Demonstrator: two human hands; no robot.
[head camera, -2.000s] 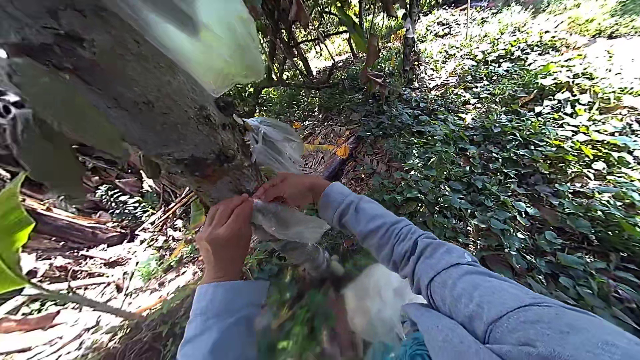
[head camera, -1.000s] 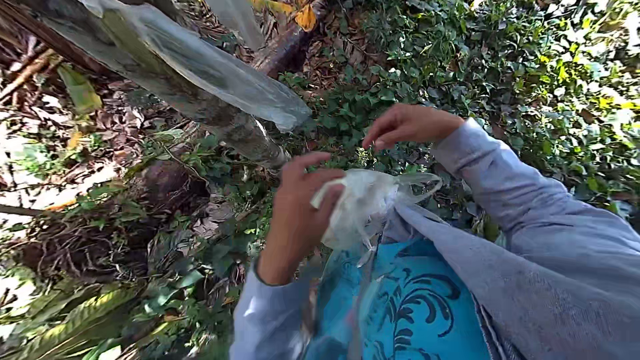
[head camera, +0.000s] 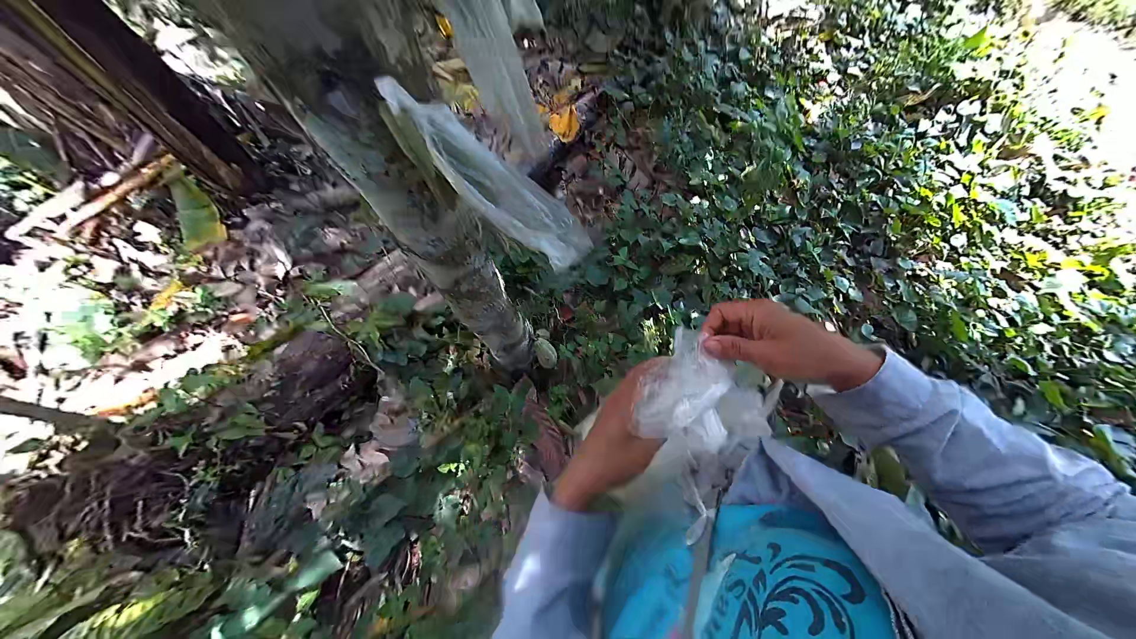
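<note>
A bunch of clear plastic bags (head camera: 701, 404) is gathered in front of the blue patterned shirt. My left hand (head camera: 617, 435) is closed around the bunch from its left side, its fingers partly hidden by the plastic. Thumb and forefinger of my right hand (head camera: 754, 342) pinch the upper edge of the plastic. Ahead and to the left, a long clear plastic bag (head camera: 497, 182) hangs from the tree trunk (head camera: 399, 195), apart from both hands. Behind it another pale plastic sheet (head camera: 501, 71) hangs down.
The slanting trunk bears a small greenish pod (head camera: 545, 353) near its base. Leafy ground cover (head camera: 799, 195) spreads to the right. Dry leaves, roots and a dark fallen stem (head camera: 160, 98) lie or lean at the left. A yellow leaf (head camera: 564, 122) is beyond the trunk.
Both hands were at the trunk two seconds ago; they are now at the bunch near my waist. My right hand, apart from the bunch one second ago, now pinches it. The view has tilted down.
</note>
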